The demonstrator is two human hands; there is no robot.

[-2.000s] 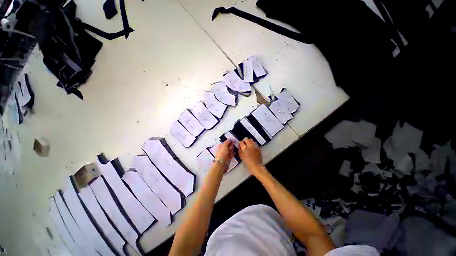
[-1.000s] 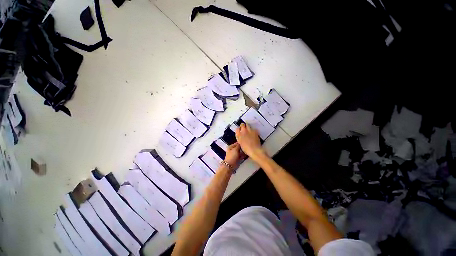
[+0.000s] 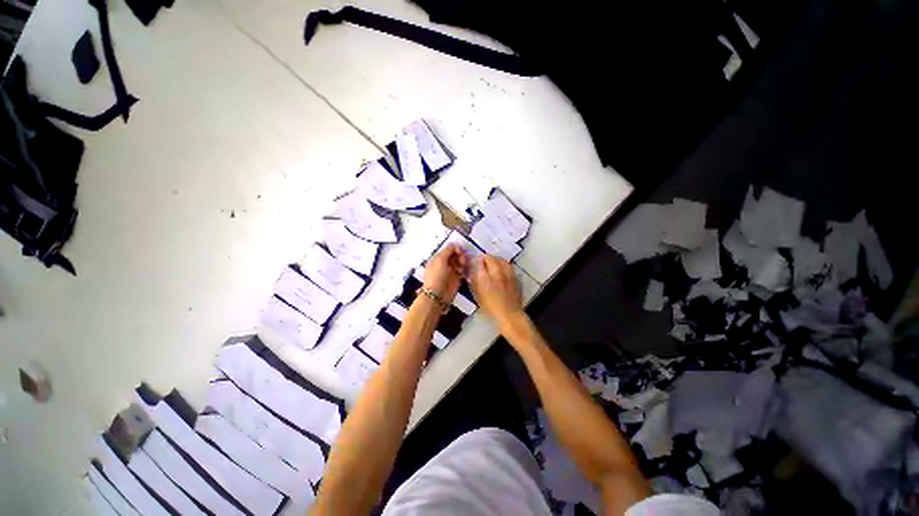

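Note:
My left hand (image 3: 445,270) and my right hand (image 3: 494,286) are close together over the near row of small cut pieces, both on a white-topped small piece (image 3: 461,242). The fingers pinch at its near edge; the exact grip is small and blurred. Bare black small pieces (image 3: 448,328) show below my hands, with white-topped pieces (image 3: 355,365) at the row's left end. Another white-topped stack (image 3: 501,224) lies just beyond my right hand. A second row of small white-topped pieces (image 3: 348,242) lies farther up the table.
Long white-topped panels (image 3: 282,388) lie at the lower left, with a brown block (image 3: 127,427) by them. Large dark panel stacks (image 3: 605,60) and a narrow black strip (image 3: 433,40) are at the top. Paper scraps (image 3: 766,242) cover the floor right of the table edge (image 3: 584,237).
My hands have moved up the near row to a piece farther right. Black tops show where my hands were. The view has shifted, so the table contents sit farther left.

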